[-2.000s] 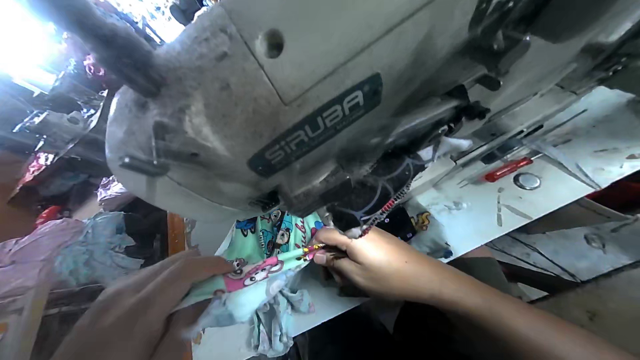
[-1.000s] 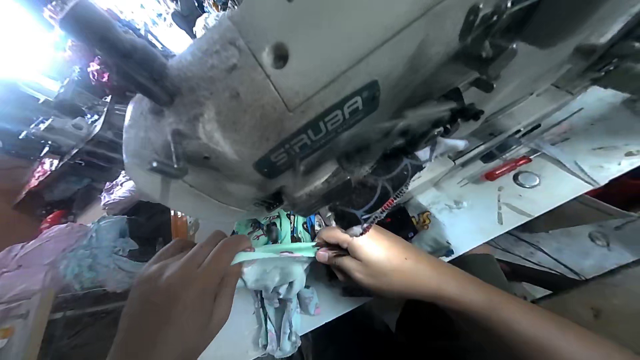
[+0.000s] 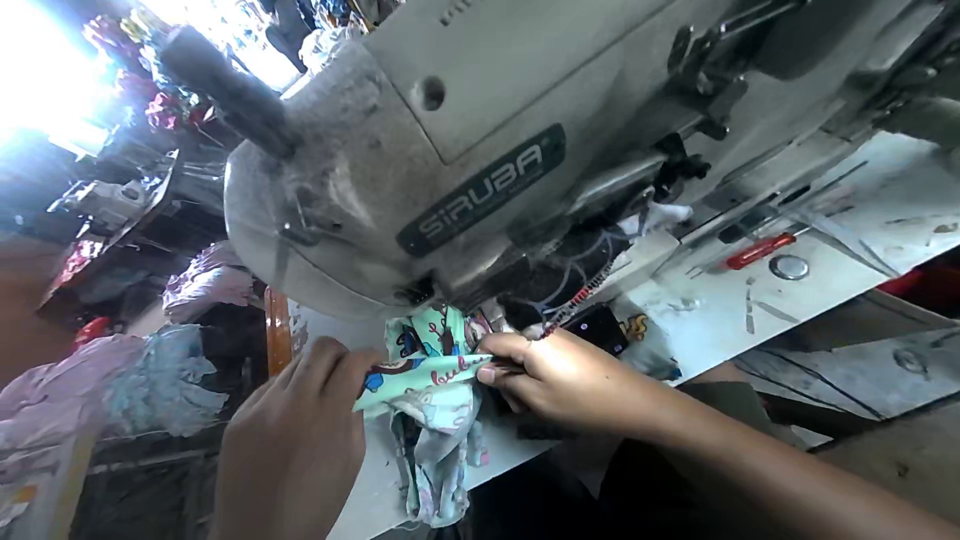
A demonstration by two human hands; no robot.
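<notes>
A Siruba industrial sewing machine fills the upper middle of the view. Below its head lies mint-green printed fabric, folded along an edge, with part of it hanging over the pale table. My left hand grips the left end of the fold; its fingertips are partly hidden. My right hand pinches the right end between thumb and fingers, close below the machine head. The needle area is hidden behind the machine head. A beaded cord runs from the machine down to my right hand.
On the white machine table lie a red-handled screwdriver and a round metal disc. A dark phone-like object is beside my right wrist. Pink cloth and light blue cloth are piled at left.
The fabric's pink-printed stretch between my hands has given way to plain green, then to a fold with red lettering. My left hand has moved closer to my right. The view has shifted slightly.
</notes>
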